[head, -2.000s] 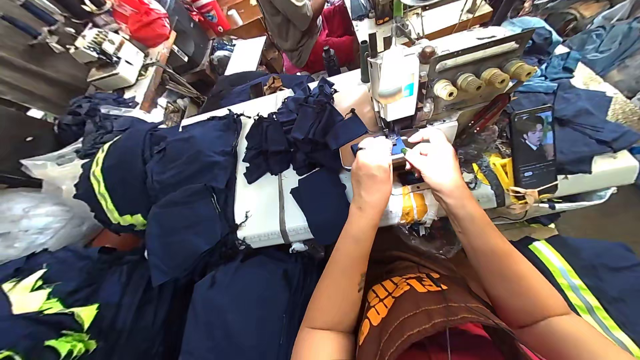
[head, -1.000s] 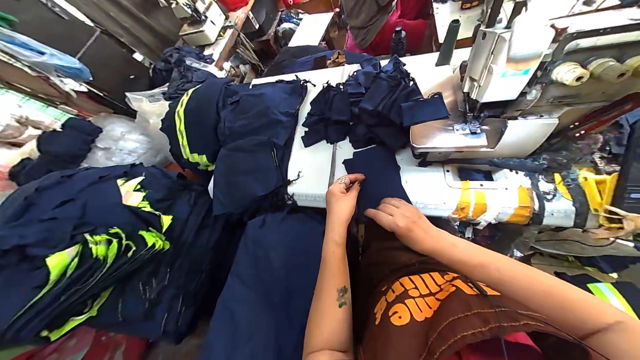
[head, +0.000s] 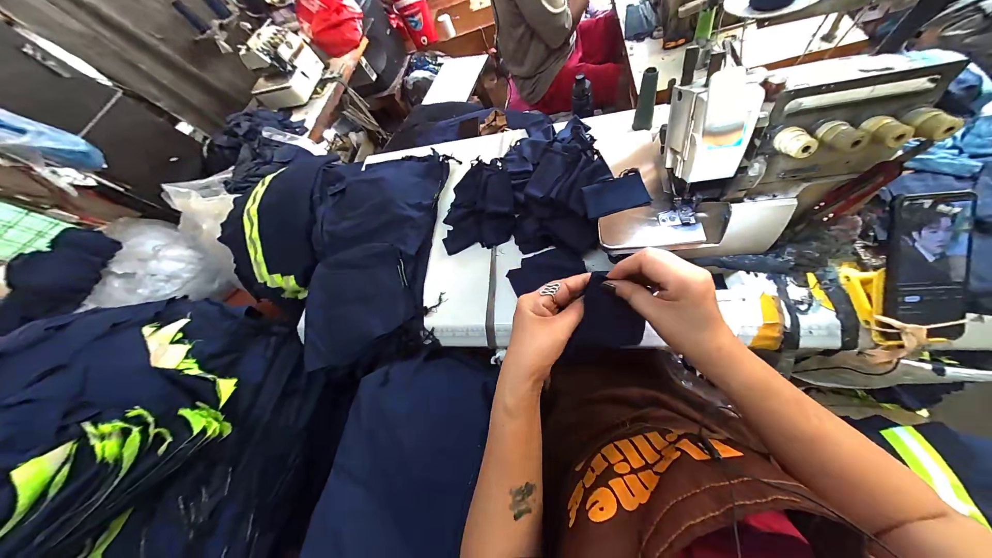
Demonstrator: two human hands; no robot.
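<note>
Between the fingertips of my left hand (head: 549, 324) and my right hand (head: 668, 298) a navy fabric piece (head: 608, 322) is pinched at its upper edge, hanging over the table's front edge. Another flat navy piece (head: 535, 269) lies behind my left hand. Beyond it is a pile of small navy pieces (head: 546, 194), with a rectangular one (head: 616, 194) at its right, beside the presser foot (head: 679, 217) of an industrial sewing machine (head: 713, 124). Both hands are in front of the machine, off its metal plate.
Navy garment panels with a reflective strip (head: 260, 240) cover the table's left part. A large navy stack with lime-green scraps (head: 163, 434) fills the lower left. A phone (head: 928, 263) stands at the right, near a yellow plastic part (head: 860, 298). A person (head: 535, 46) sits across the table.
Two seconds ago my hands were at the machine's needle area; one second ago they were over the navy piece at the table's front edge. Now both sets of fingertips pinch its upper edge.
</note>
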